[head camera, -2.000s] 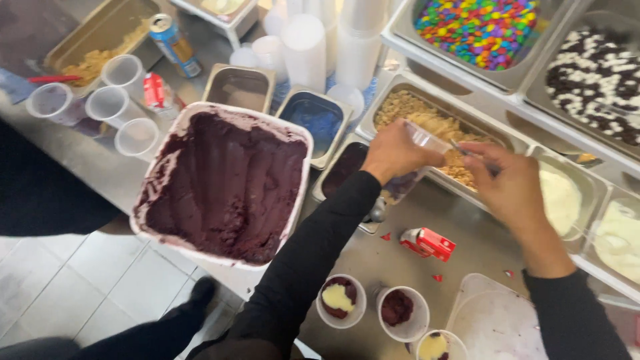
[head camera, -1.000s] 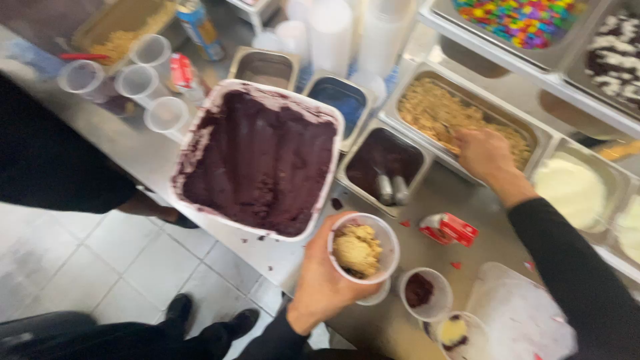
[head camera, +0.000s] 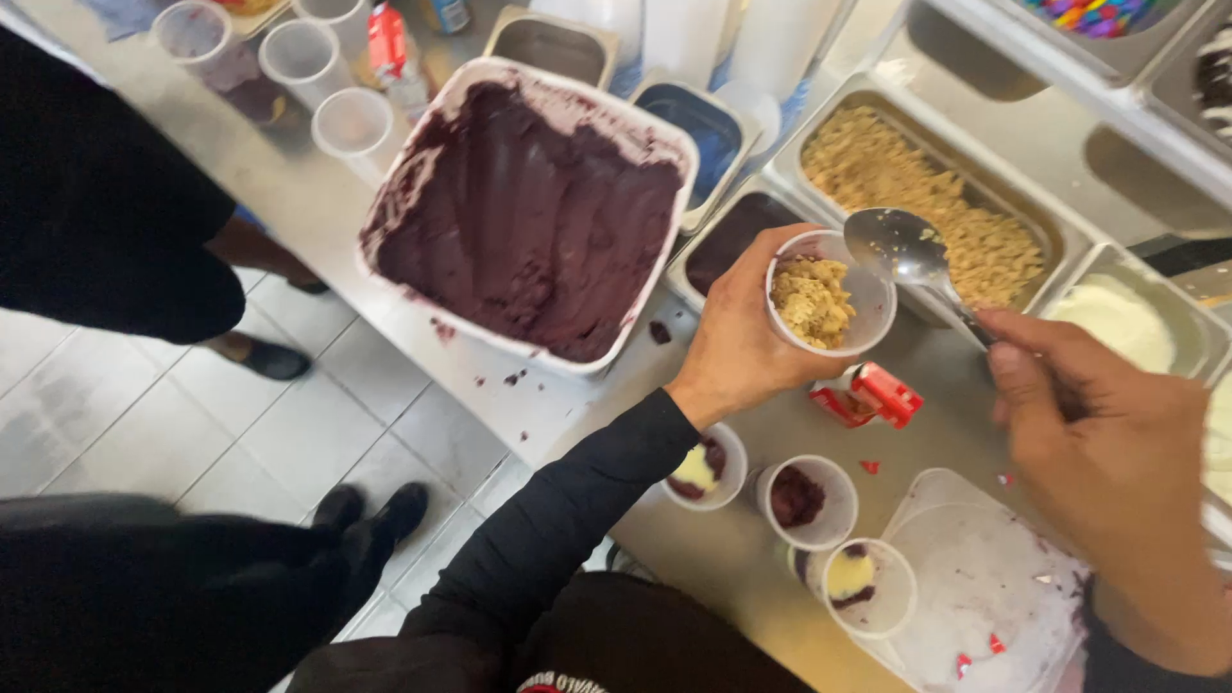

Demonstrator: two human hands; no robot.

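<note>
My left hand (head camera: 746, 332) grips a clear plastic cup (head camera: 871, 313) whose contents are topped with a tan crumbly food. In my right hand (head camera: 1088, 433) is a metal spoon (head camera: 900, 245), its bowl beside the cup's rim, bearing a few crumbs. Behind the spoon lies a steel pan of chopped tan topping (head camera: 972, 226). Below my left hand stand several cups with dark purple filling, one cup (head camera: 797, 498) showing only purple and another cup (head camera: 851, 576) with pale cream too. A large white tub of dark purple frozen mixture (head camera: 529, 231) is to the left.
A torn red packet (head camera: 871, 395) lies on the steel counter near a translucent lid (head camera: 972, 587) with red scraps. Pans of pale cream (head camera: 1116, 322) are at the right. Clear cups (head camera: 351, 123) stand upper left. Two people (head camera: 106, 587) are partly visible at the left.
My right hand was in the chopped topping pan and now holds the spoon by the cup. My left hand has moved the cup up and right, toward that pan.
</note>
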